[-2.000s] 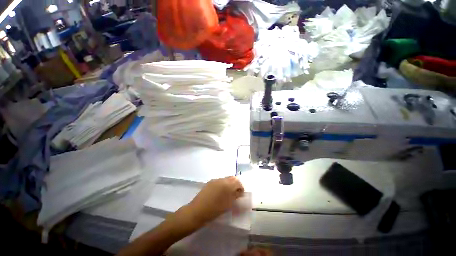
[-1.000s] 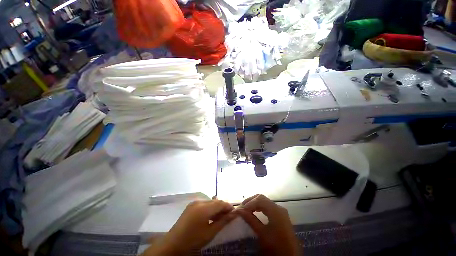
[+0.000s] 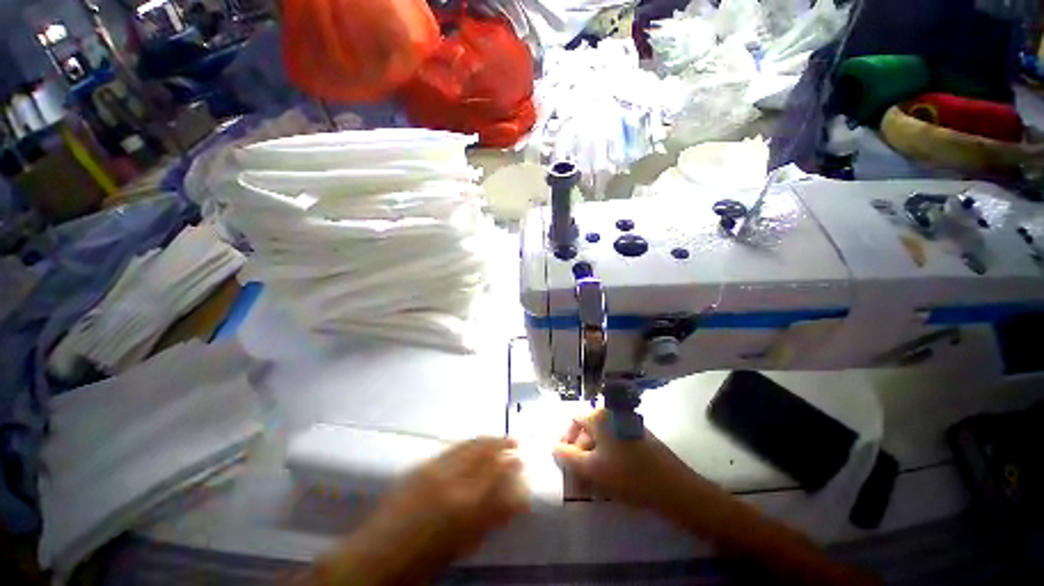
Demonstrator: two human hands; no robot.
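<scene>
A white fabric piece (image 3: 361, 452) lies on the table's front part, its right end running under my left hand toward the brightly lit needle area. My left hand (image 3: 464, 498) is blurred and rests on that piece, fingers toward the needle. My right hand (image 3: 613, 458) is just below and right of the presser foot, its fingertips together at the piece's edge; glare hides what lies between them. The white sewing machine (image 3: 698, 286) with a blue stripe stands above both hands.
A tall stack of white pieces (image 3: 355, 240) stands left of the machine head. A lower white bundle (image 3: 149, 435) lies far left. A black phone (image 3: 784, 429) and a small black object (image 3: 874, 490) lie right of the needle. Orange-red bags (image 3: 475, 80) are behind the stack.
Both hands have moved up from the table's front edge toward the needle and are now apart. The white piece has moved up with them. The view has shifted slightly.
</scene>
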